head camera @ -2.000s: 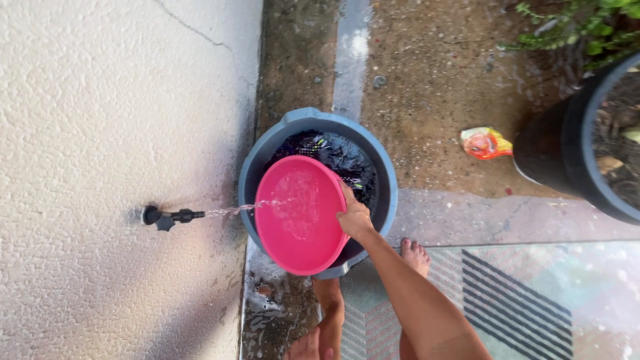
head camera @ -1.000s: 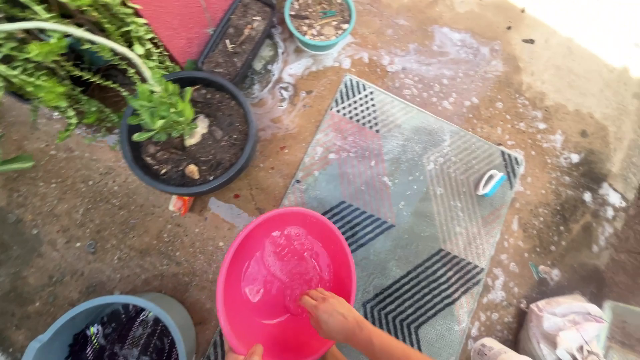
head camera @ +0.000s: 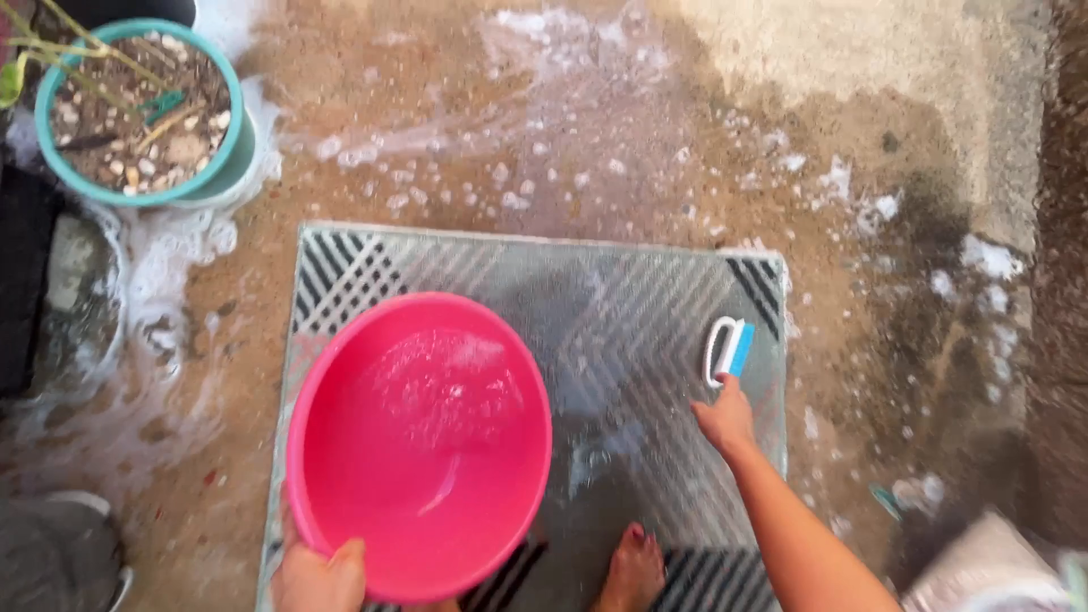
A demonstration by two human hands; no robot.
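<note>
My left hand grips the near-left rim of a round pink plastic basin with water in it. The basin is over the left part of a wet, grey patterned rug. My right hand reaches out over the rug's right side, fingertips at the lower end of a scrubbing brush with a white looped handle and a blue side. Whether the fingers touch the brush cannot be told. My bare foot stands on the rug near the bottom edge.
A teal plant pot with soil and pebbles stands at the upper left. Wet concrete ground with soap suds surrounds the rug. A dark round object is at the lower left, and a pale, blurred object lies at the lower right.
The basin was under a wall tap's stream over a grey-blue tub two seconds ago; now it is over the rug. My right hand has left the basin for the brush. The view has swung greatly.
</note>
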